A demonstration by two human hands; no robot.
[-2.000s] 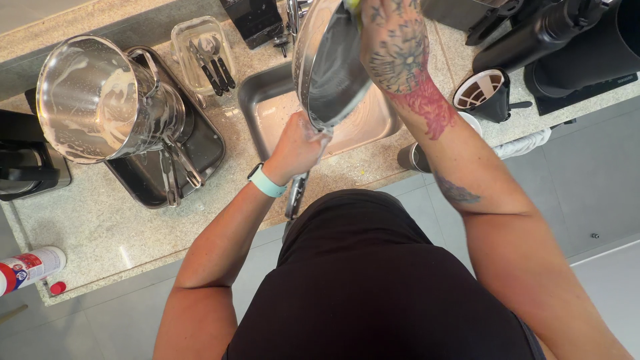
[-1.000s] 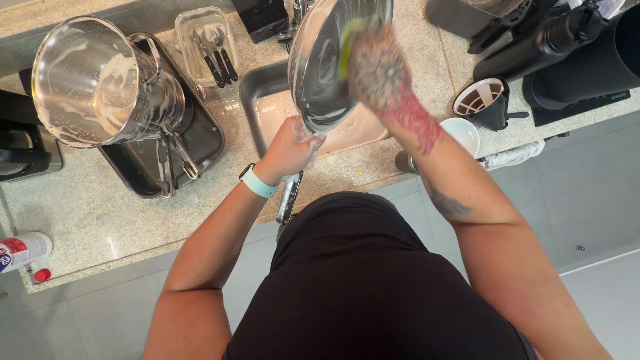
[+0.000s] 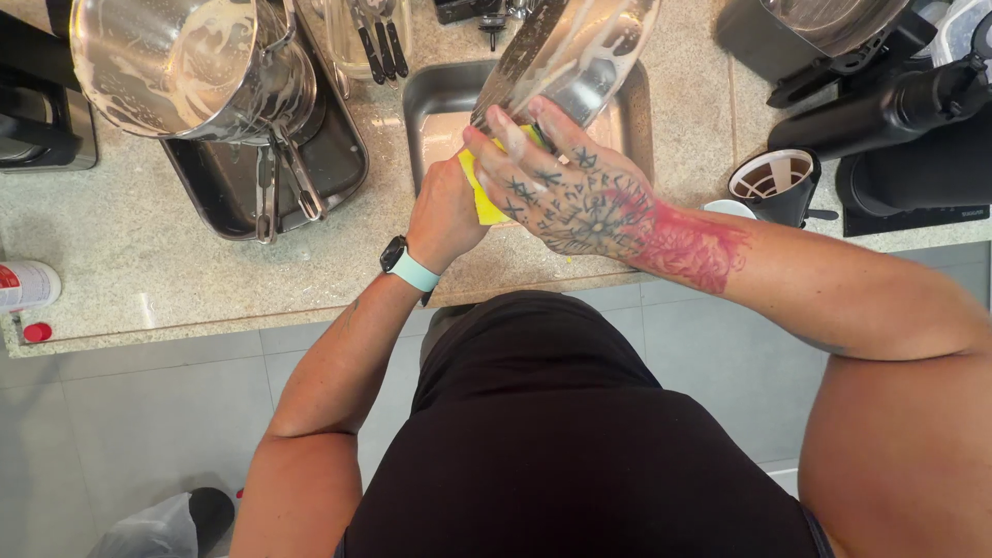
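My left hand [image 3: 452,208] is closed around the handle end of a soapy metal pan [image 3: 577,62], whose handle is mostly hidden by the hand. The pan is tilted on its side above the steel sink [image 3: 642,128]. My right hand [image 3: 573,186] presses a yellow sponge [image 3: 482,194] against the pan near the handle, close beside my left hand. Its fingertips carry suds. Pale, sudsy water lies in the sink below. The faucet is only partly in view behind the pan.
At left, soapy steel pots [image 3: 170,70] stand in a dark baking pan [image 3: 203,203], near a container with cutlery [image 3: 380,46]. At right are a black bottle [image 3: 872,108] and a coffee filter holder [image 3: 775,186]. A white bottle [image 3: 29,285] stands near the counter's left edge.
My right hand has come down from the pan's upper part to the handle end, beside my left hand, with the sponge. The pan has turned and now leans to the right. The view has shifted.
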